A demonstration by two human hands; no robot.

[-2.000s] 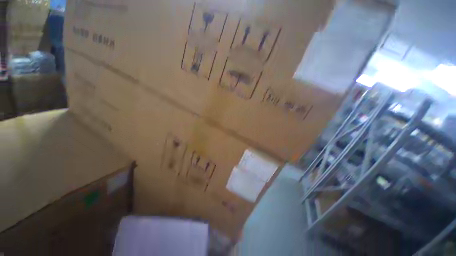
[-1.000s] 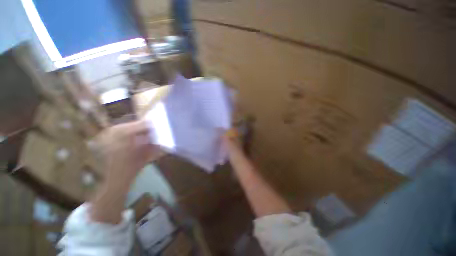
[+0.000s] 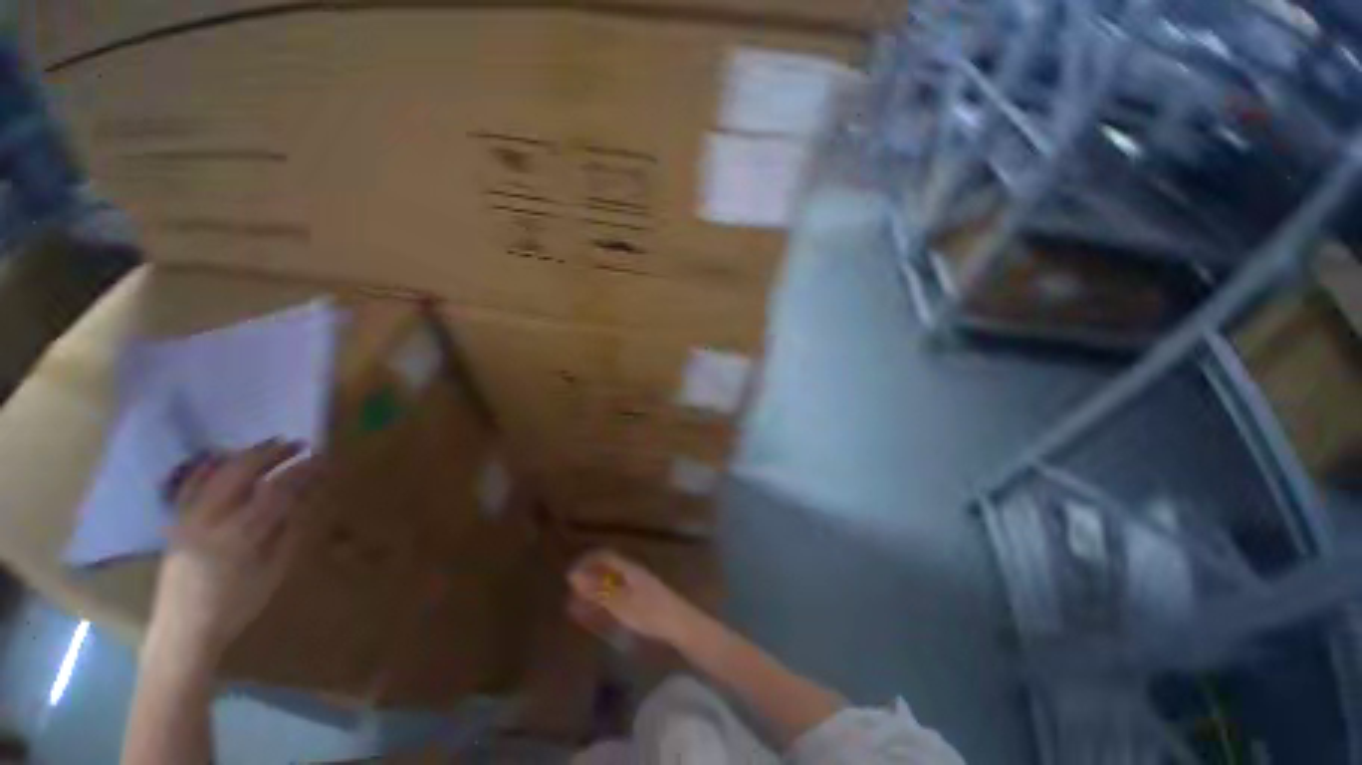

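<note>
White papers (image 3: 224,404) lie on top of a brown carton (image 3: 403,575) at the left. My left hand (image 3: 239,523) is over their lower right edge, with a small dark item at its fingertips. Blur hides whether the fingers grip the item or the papers. My right hand (image 3: 627,598) is low in the middle, away from the papers, closed around a thin yellow thing that looks like a pen; only a bit of it shows. The carton's side carries a green sticker (image 3: 378,410) and a white label (image 3: 417,357).
Large stacked cartons (image 3: 374,194) with printed symbols and white labels (image 3: 754,180) stand behind, across the view. Grey floor (image 3: 881,404) runs along their right side. Grey metal shelving (image 3: 1150,404) with cartons and wrapped goods stands at the right.
The papers, held up between both hands a second ago, now lie on the left carton. My right hand has moved away from them, down and to the left. The view has turned rightward.
</note>
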